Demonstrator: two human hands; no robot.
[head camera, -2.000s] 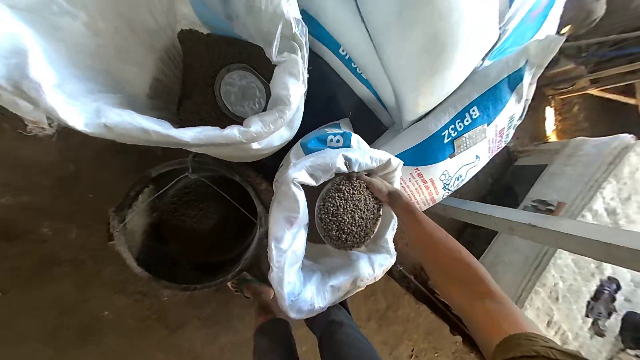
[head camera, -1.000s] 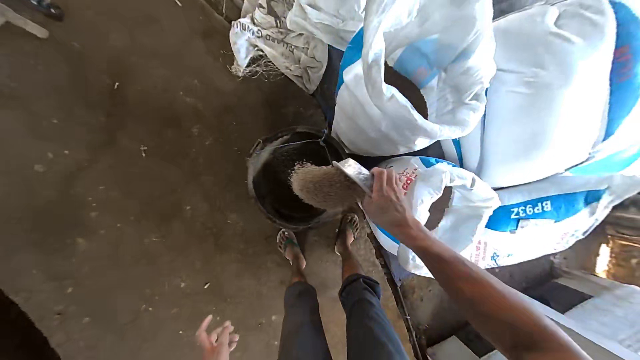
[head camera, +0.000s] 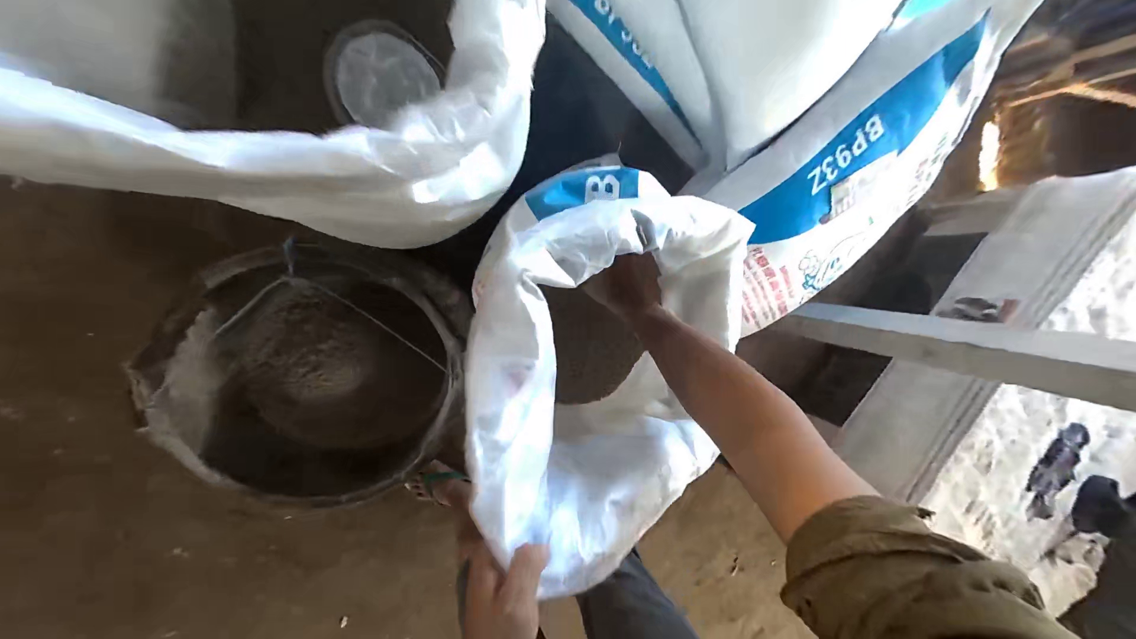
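Note:
My left hand (head camera: 501, 590) grips the near rim of a white woven feed sack (head camera: 510, 417), its thumb over the folded edge. Deep inside this sack is my right hand (head camera: 628, 286), above the brown granular feed (head camera: 590, 355); its fingers are in shadow, and what they hold cannot be made out. Left of the sack stands a dark round bucket (head camera: 453, 390) with a thin wire handle (head camera: 373, 324). A mound of feed (head camera: 311, 355) lies in the bucket.
A larger open white sack (head camera: 399, 195) at the upper left holds dark material and a round clear container (head camera: 383, 78). Full white and blue sacks (head camera: 852, 169) are stacked at the upper right. A pale rail (head camera: 976, 346) runs along the right. My sandalled foot (head camera: 435, 484) is beside the bucket.
A second ago my right hand tipped feed from a container over the bucket; now it is inside the small sack. My left hand, free then, has taken hold of the sack rim.

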